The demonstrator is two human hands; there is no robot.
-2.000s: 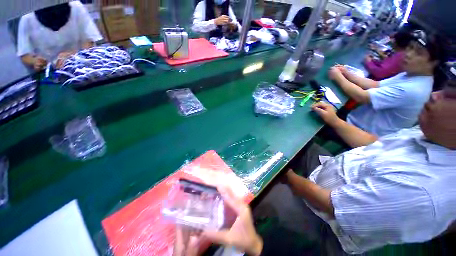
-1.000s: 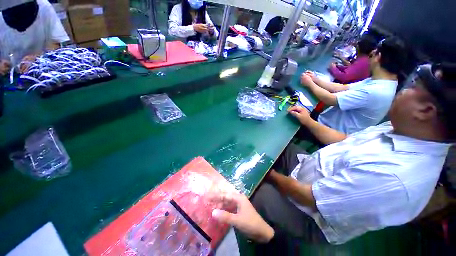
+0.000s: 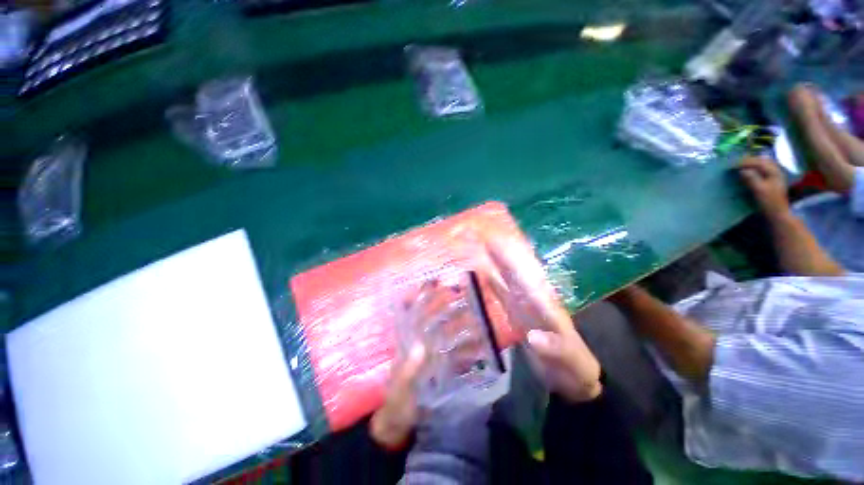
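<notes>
A clear plastic housing (image 3: pixel 443 327) with a black strip along its right edge is over the near part of the red work mat (image 3: pixel 351 317). Loose clear film hangs at its near end. My left hand (image 3: pixel 403 396) is at the housing's left edge with the fingers on it, partly seen through the clear plastic and blurred. My right hand (image 3: pixel 545 327) is just right of the black strip, fingers stretched and apart, holding nothing; it is blurred by motion.
A white board (image 3: pixel 152 365) lies left of the mat. Bagged units (image 3: pixel 237 123) are spaced along the green bench (image 3: pixel 351 180), with a bagged bundle (image 3: pixel 669 121) at right. A dark tray (image 3: pixel 95 38) is at the far left. A neighbour's hand (image 3: pixel 765 185) and striped shirt (image 3: pixel 796 369) are at right.
The view has turned down and left, showing more of the white board. The housing, tilted in the hands two seconds ago, is now turned with its strip at right. My left hand has come back into view.
</notes>
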